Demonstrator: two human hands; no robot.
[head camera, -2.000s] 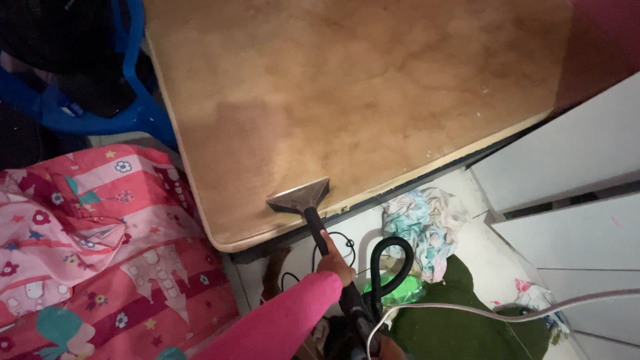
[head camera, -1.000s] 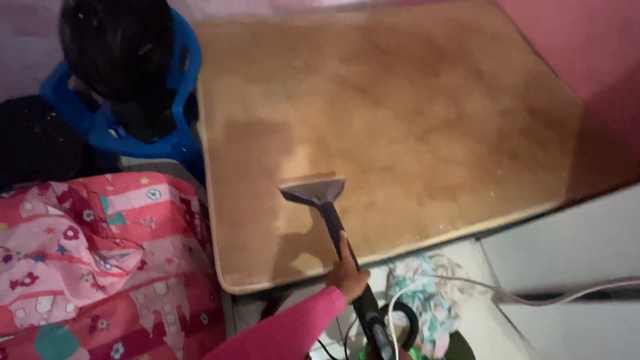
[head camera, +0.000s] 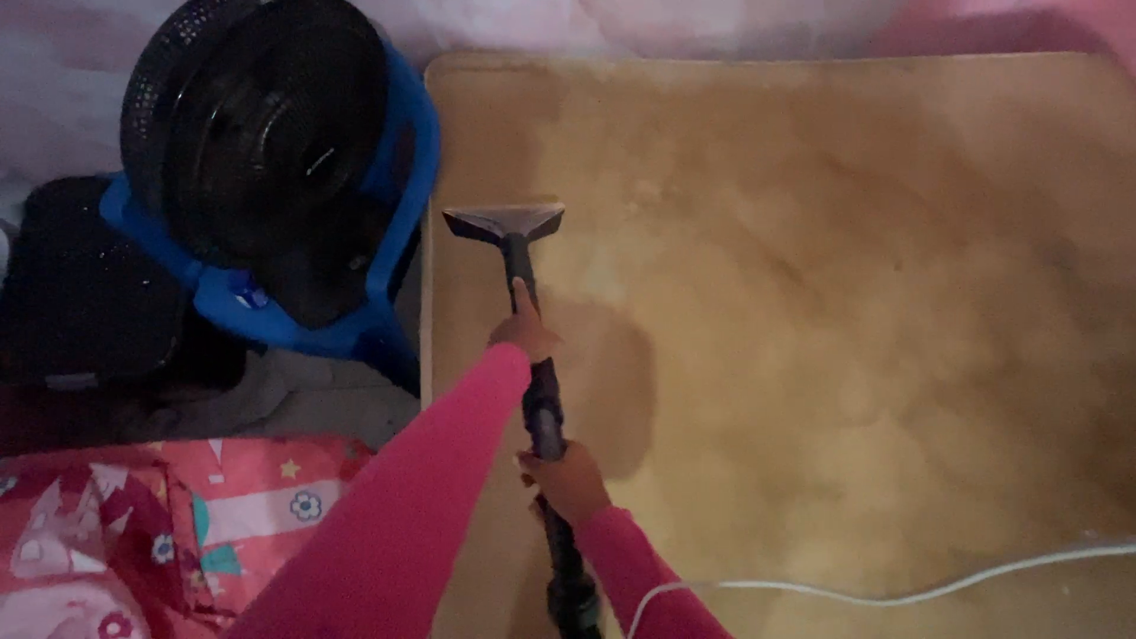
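Observation:
My left hand (head camera: 527, 327) grips the upper part of a black vacuum wand (head camera: 543, 399), one finger stretched along the tube. Lower down, my right hand (head camera: 570, 479) is wrapped round the same wand. At its far end a wide, flat upholstery nozzle (head camera: 504, 222) rests on a stained tan mattress (head camera: 799, 355), near its left edge. A darker patch (head camera: 612, 390) shows on the mattress just right of the wand. Both arms are in pink sleeves.
A black fan (head camera: 275, 133) sits on a blue plastic chair (head camera: 413, 151) left of the mattress, beside a black case (head camera: 89, 284). Pink patterned bedding (head camera: 266, 497) lies at lower left. A white cord (head camera: 852, 599) crosses the mattress at lower right. A wall stands behind.
The nozzle has moved from near the mattress's front edge up along its left side, towards the far end. The view has shifted towards the chair and fan. My right hand now shows clearly on the wand.

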